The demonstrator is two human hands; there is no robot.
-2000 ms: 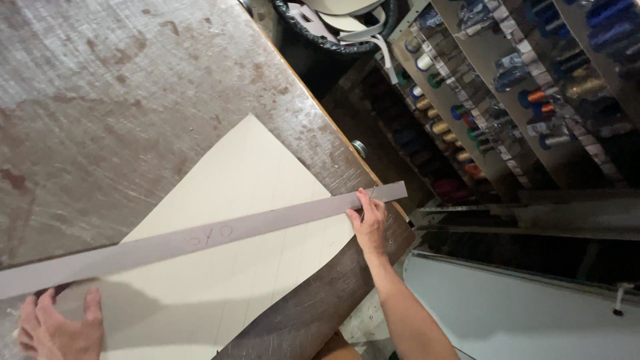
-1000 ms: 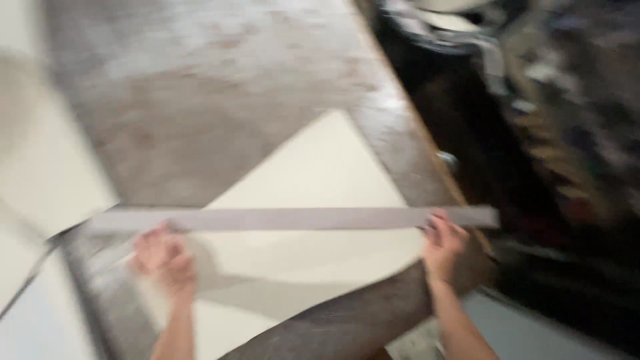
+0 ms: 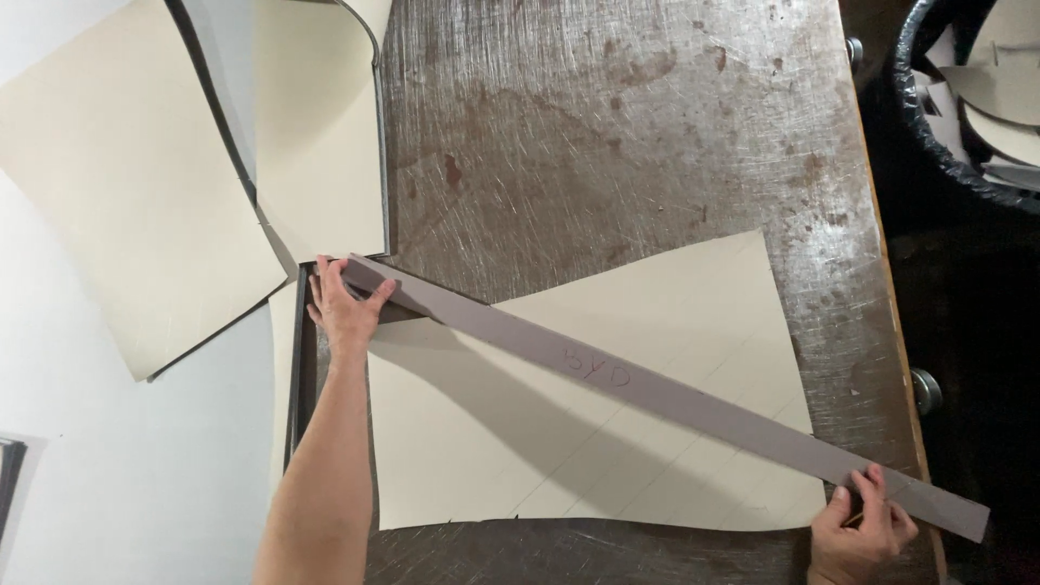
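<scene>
A long, flat grey strip (image 3: 650,394) with handwritten marks lies slanted across a cream sheet (image 3: 504,455), running from upper left to lower right. Faint parallel pencil lines cross the sheet, whose lower edge is curved. My left hand (image 3: 345,305) grips the strip's upper left end between thumb and fingers. Near the other end, my right hand (image 3: 865,520) has its fingertips on the strip, and a thin pencil-like stick (image 3: 853,518) shows between its fingers. The strip casts a shadow over the sheet, and its right end juts past the table edge.
Under the sheet is a scratched, stained brown table (image 3: 617,146). More cream sheets with dark edges (image 3: 138,195) lie at the left on a white surface (image 3: 187,471). A black-lined bin (image 3: 914,106) holding offcuts stands at the upper right. Round metal knobs (image 3: 926,391) stick out beyond the table's right edge.
The strip has turned, from nearly level across the sheet a second ago to sloping down to the right. Both hands have stayed near its ends. The view has shifted left.
</scene>
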